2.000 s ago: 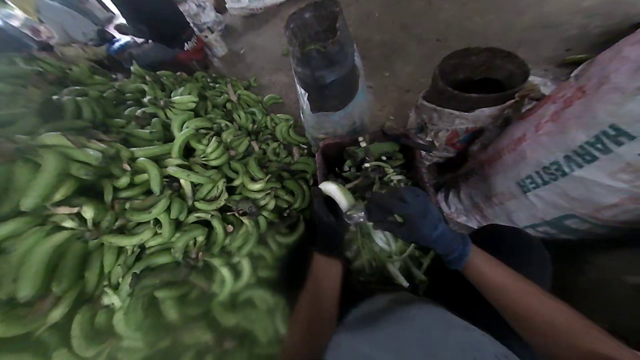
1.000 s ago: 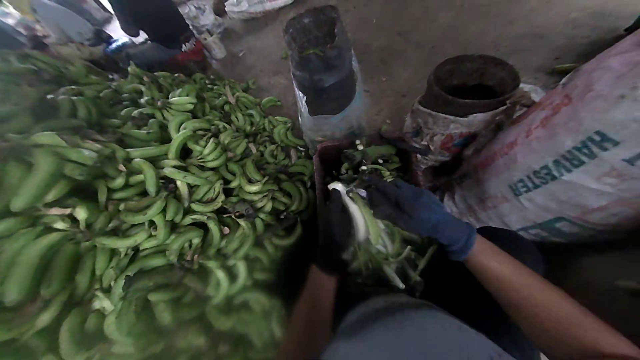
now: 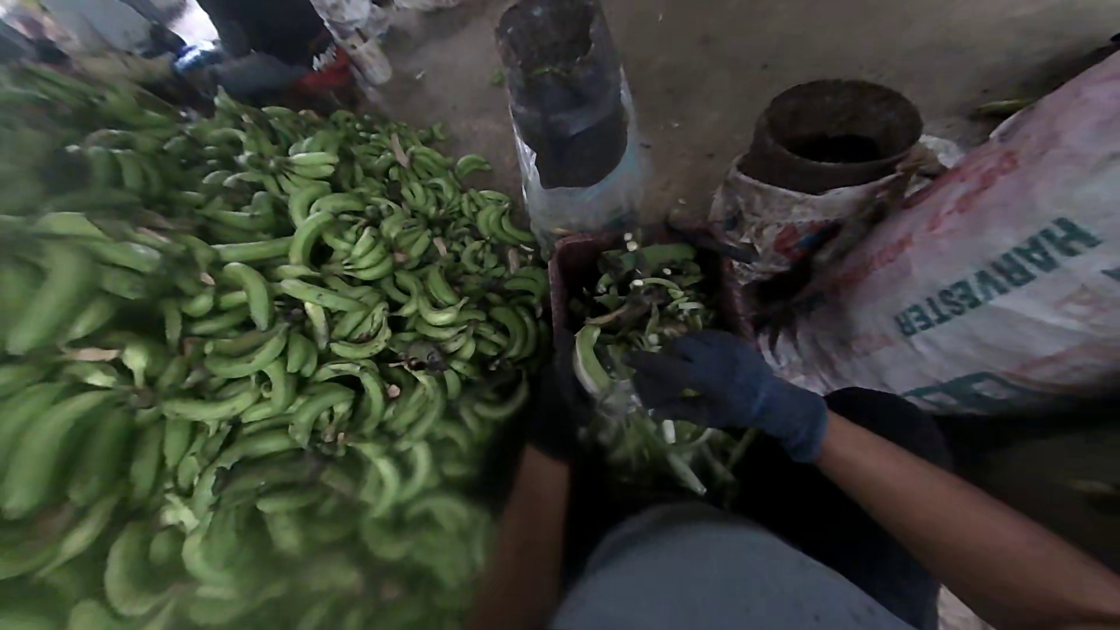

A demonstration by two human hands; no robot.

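My left hand (image 3: 557, 411), in a dark glove, is closed around a green banana (image 3: 591, 360) whose upper end shows a pale cut or peeled part. Close to the banana's right side is my right hand (image 3: 700, 381) in a blue-grey glove, fingers curled; whatever lies inside its grip is hidden. Beneath both hands stands a dark red crate (image 3: 564, 262) holding green peels (image 3: 652, 289) and stem scraps. More peel strips lie below my right hand, toward my lap.
A big heap of green bananas (image 3: 350, 262) fills the left. Ahead stands an upright tube-like container (image 3: 569, 114) wrapped in plastic. To the right are a round open container (image 3: 840, 131) and a full woven sack (image 3: 997, 262). Another person (image 3: 262, 35) is at the upper left.
The banana at my left hand now shows green skin along it, where a long pale peeled side faced up a second ago. Both hands stay over the crate.
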